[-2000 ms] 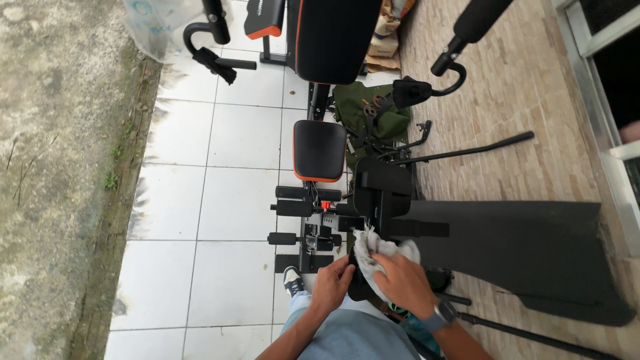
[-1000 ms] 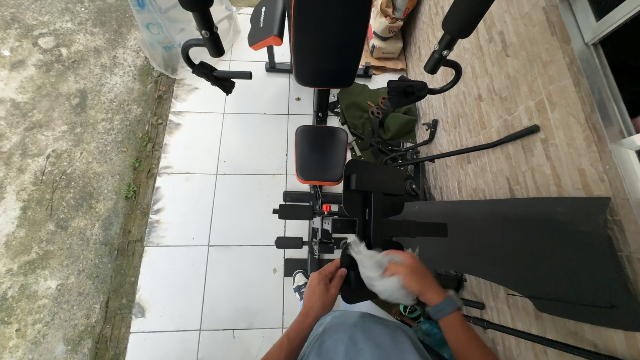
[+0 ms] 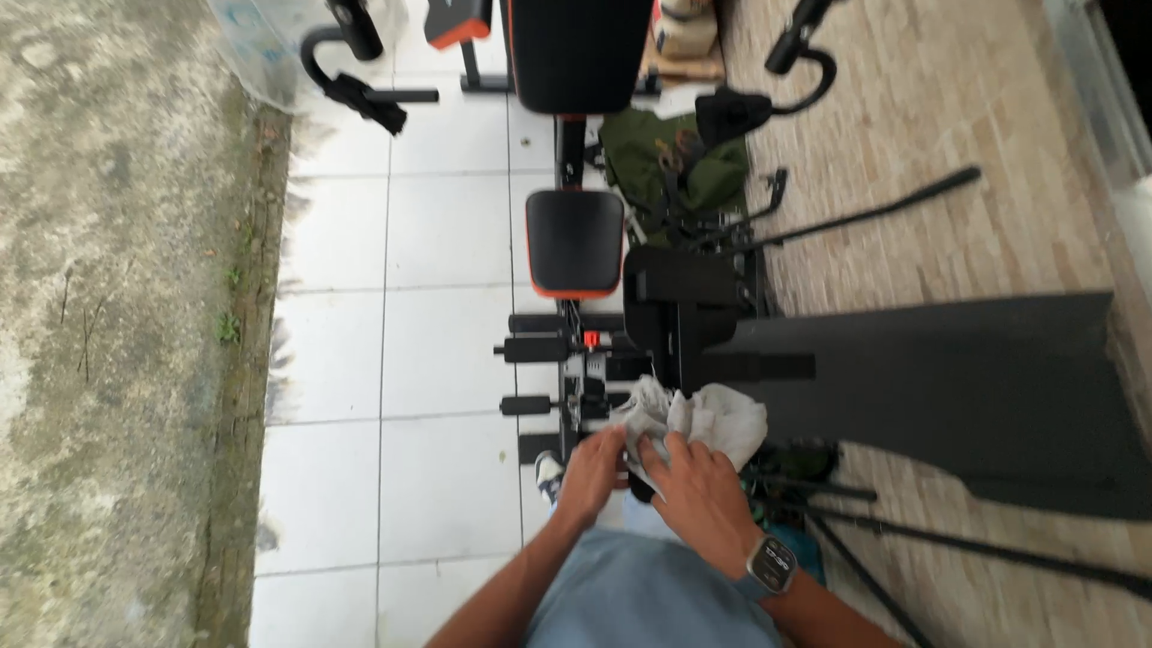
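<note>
A pale grey cloth [image 3: 720, 418] is bunched under my right hand [image 3: 702, 490], whose fingers press it onto a black part close to my body. My left hand [image 3: 594, 472] is at that part's left side, its fingertips at the cloth's edge; what they grip is hidden. Just beyond the cloth is a black padded piece with a bracket [image 3: 679, 297]. To its left stands a weight bench with a black seat [image 3: 576, 241] edged in orange, a backrest [image 3: 580, 54] and foam rollers [image 3: 535, 349].
A black mat or panel [image 3: 936, 387] lies to the right, with black bars [image 3: 972, 540] near it. Curved handles [image 3: 814, 81] stick out on both sides of the bench. A green bag [image 3: 630, 148] lies behind the seat. White floor tiles [image 3: 445, 351] border rough concrete [image 3: 117, 315].
My right hand has moved the cloth about on the black part and now lies nearer my left hand. My left hand stays beside that part.
</note>
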